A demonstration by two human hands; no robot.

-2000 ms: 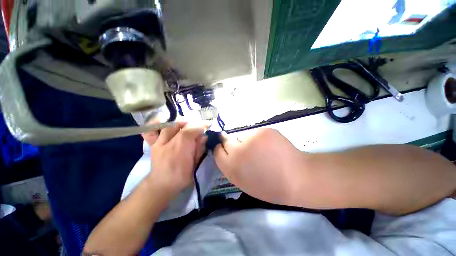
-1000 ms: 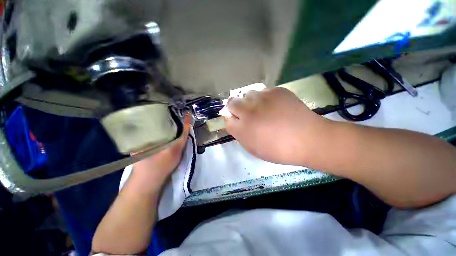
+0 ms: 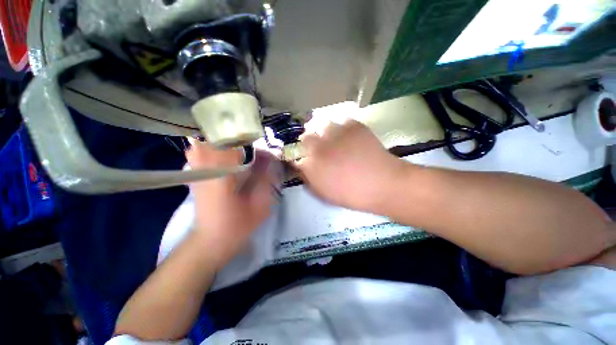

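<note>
The light grey garment panel (image 3: 177, 226) lies left of the needle area, partly under my left hand and forearm, and hangs over the table's front edge. My left hand (image 3: 233, 195) is on it, blurred, its fingers partly behind the pale curved guard (image 3: 128, 180). My right hand (image 3: 341, 158) is curled beside the presser foot (image 3: 287, 128) of the sewing machine (image 3: 317, 54); its fingertips are turned away, and what they hold is hidden. The needle itself cannot be made out.
Black-handled scissors (image 3: 466, 128) and a slim metal tool (image 3: 523, 113) lie right of the needle area. A white tape roll (image 3: 600, 118) stands at the right edge. The bright control panel (image 3: 527, 27) is above. A blue crate (image 3: 26, 182) is at far left.
Since one second ago, my left hand has moved up over the panel, blurred, covering its dark edge. My right hand is still near the presser foot. The camera view has shifted.
</note>
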